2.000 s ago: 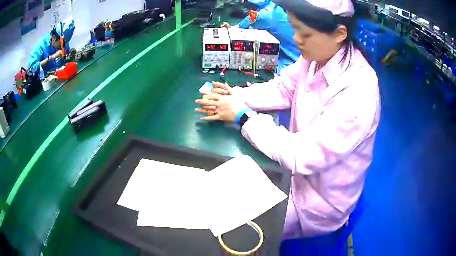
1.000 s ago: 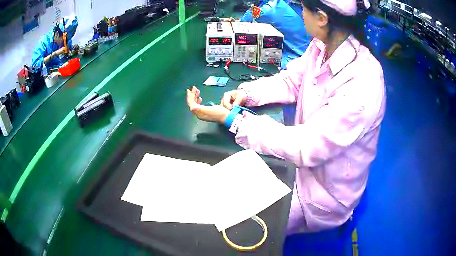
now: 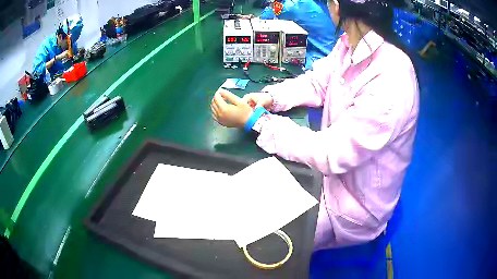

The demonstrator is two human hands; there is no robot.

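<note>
Neither of my hands is in the picture. Nearest in front of me is a large black tray [image 3: 125,240] with a raised rim. White paper sheets [image 3: 201,204] overlap in it. A thin yellow-tan ring, perhaps a tape roll [image 3: 290,252], lies at the sheets' lower edge, partly under them. Beyond the tray, a person in a pink coat [image 3: 354,125] holds both hands [image 3: 231,109] close together over the green surface, with a blue band [image 3: 255,118] on one wrist.
Three power supplies [image 3: 265,42] with red digits stand at the back, leads in front. A small blue and white card [image 3: 235,83] lies before them. Black housings [image 3: 104,113] lie on the green conveyor at left. A blue-coated person [image 3: 54,52] is beside a red bin [image 3: 75,72].
The pink-coated person's hands parted from over the small card and are now at the blue wristband, the fingers of the near hand curled in. The head has turned away. The view shifted slightly.
</note>
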